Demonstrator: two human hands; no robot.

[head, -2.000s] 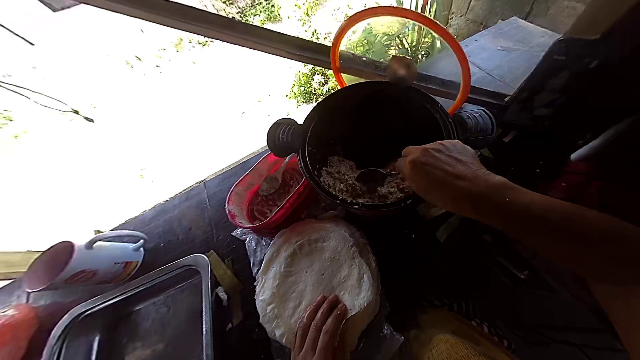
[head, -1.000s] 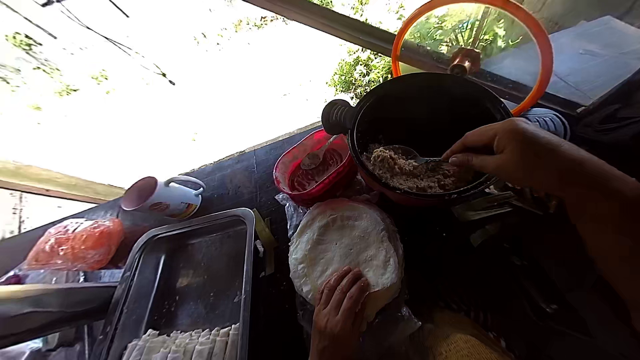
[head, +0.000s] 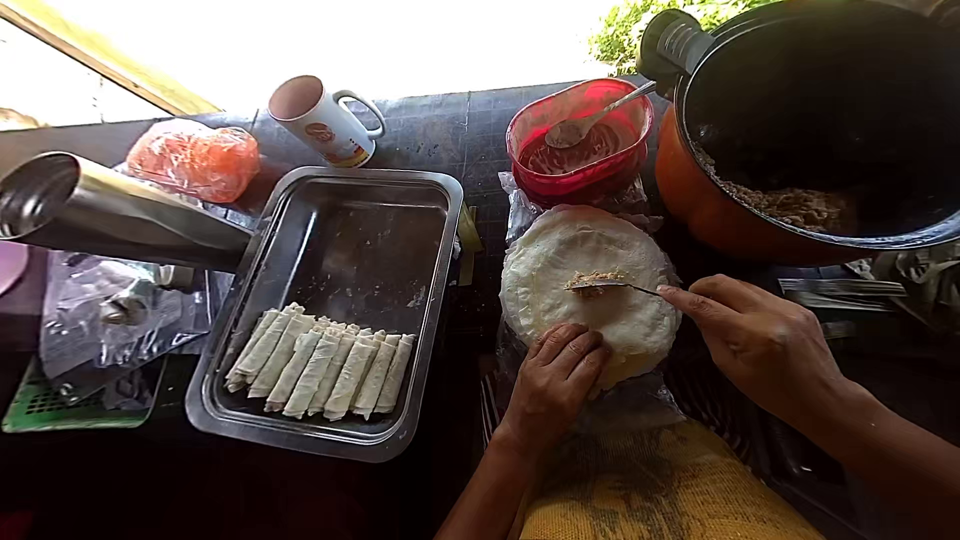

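Observation:
A stack of round pale wrappers (head: 540, 262) lies in front of me on plastic. My left hand (head: 559, 379) rests with its fingertips on the near edge of the stack. My right hand (head: 765, 345) grips the handle of a metal spoon (head: 619, 284), whose bowl is over the middle of the wrappers, at a small heap of ground filling (head: 596, 279). More filling (head: 795, 206) lies in a large orange pot (head: 697, 187) with a dark inside. Several rolled wrappers (head: 322, 367) lie side by side in the near part of a metal tray (head: 439, 300).
A red plastic tub (head: 525, 169) with a spoon and wet residue stands behind the wrappers. Beyond the tray are a white mug (head: 322, 120) and an orange plastic-wrapped bundle (head: 193, 159). A metal cylinder (head: 142, 217) touches the tray's left side. A green basket (head: 75, 420) is at far left.
My right hand and its spoon have moved from the pot to the wrappers, where filling now lies. My left hand stays on the stack. The view has swung left.

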